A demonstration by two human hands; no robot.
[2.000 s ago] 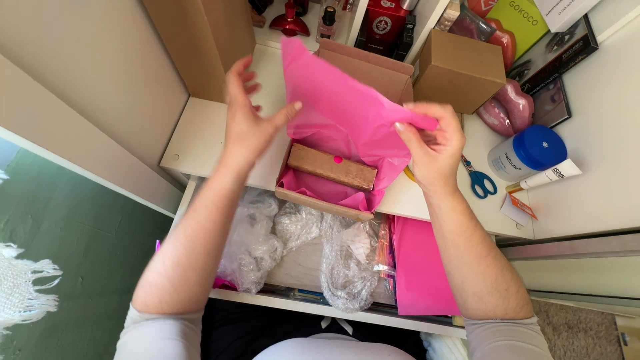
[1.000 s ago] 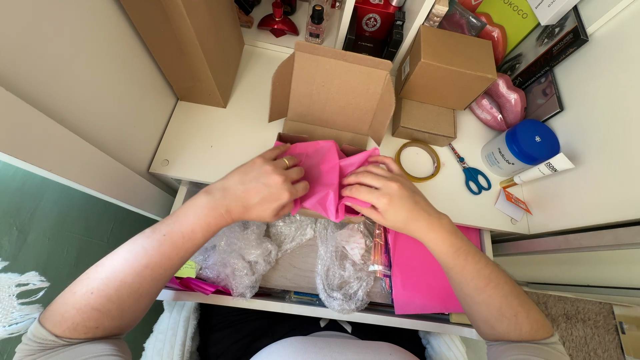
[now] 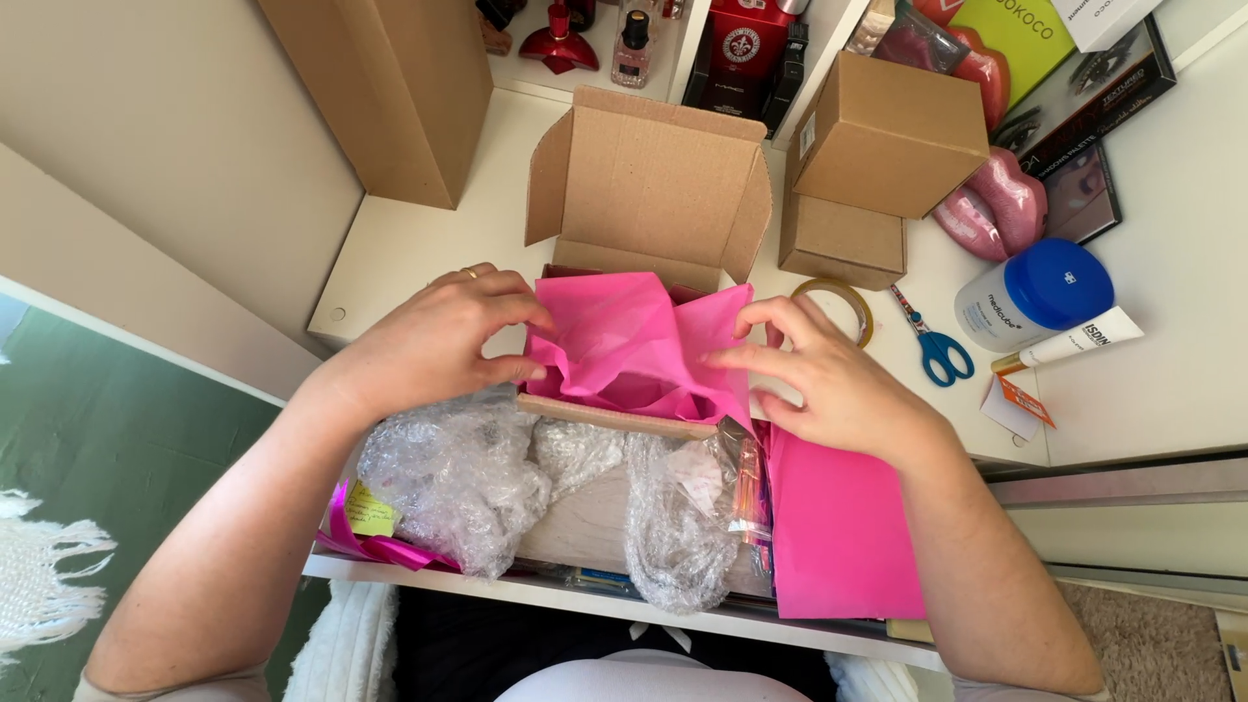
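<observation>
An open cardboard mailer box (image 3: 653,185) sits at the desk's front edge, its lid standing up behind. Pink tissue paper (image 3: 624,327) fills it, folded inward over whatever lies beneath, which is hidden. My left hand (image 3: 453,336), with a ring on one finger, is at the box's left side, thumb and fingers apart by the tissue's edge. At the right side my right hand (image 3: 814,366) has its fingers spread, the fingertips at the tissue; whether they pinch it is unclear.
An open drawer below holds bubble wrap (image 3: 458,478) and pink tissue sheets (image 3: 838,526). To the right are a tape roll (image 3: 858,307), blue-handled scissors (image 3: 941,356), a blue-lidded jar (image 3: 1033,297) and a white tube (image 3: 1077,341). Closed cardboard boxes (image 3: 887,136) stand behind.
The pink tissue, held up by both hands two seconds ago, now lies folded over the small brown box seen inside then. Since one second ago my hands have moved apart to the box's sides.
</observation>
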